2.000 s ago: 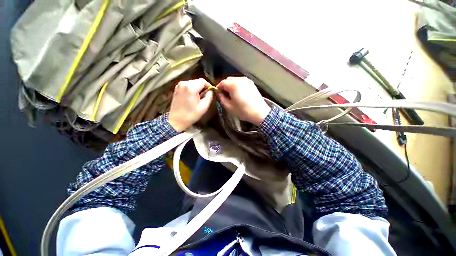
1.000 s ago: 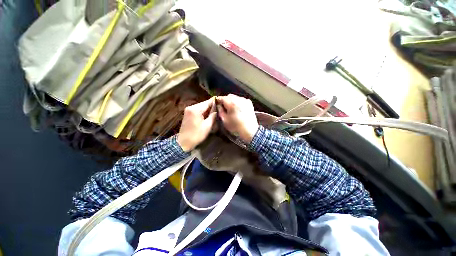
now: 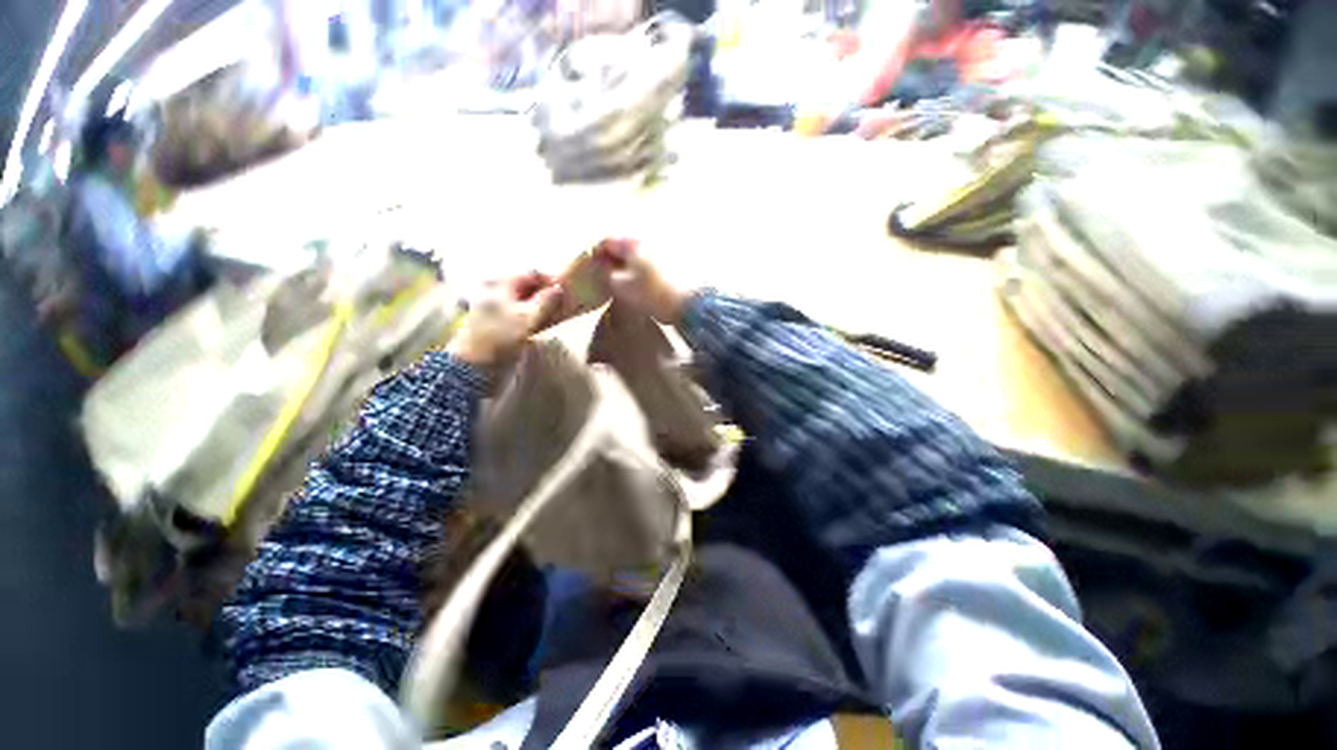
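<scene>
A beige-grey tote bag (image 3: 579,506) hangs open between my forearms, above my dark-aproned lap. My left hand (image 3: 506,315) grips its top edge on the left. My right hand (image 3: 641,279) grips the top edge a little to the right and slightly higher. The hands are close together with a stretch of bag edge between them; the view is blurred, so the fingertips are unclear. A long pale handle (image 3: 506,550) loops down in front of the bag towards my lap. Yellow trim shows as a small bright spot at the bag's right side.
A heap of bags with yellow lines (image 3: 220,396) lies at left. Stacked bag pieces (image 3: 1129,293) stand on the pale table (image 3: 792,220) at right, with another stack (image 3: 609,110) at the back. A black tool grip (image 3: 897,352) shows by my right sleeve. A blurred person (image 3: 132,235) is far left.
The view has tilted up and shows more table and room. The bag is raised and opened out, and my hands are slightly farther apart on its top edge.
</scene>
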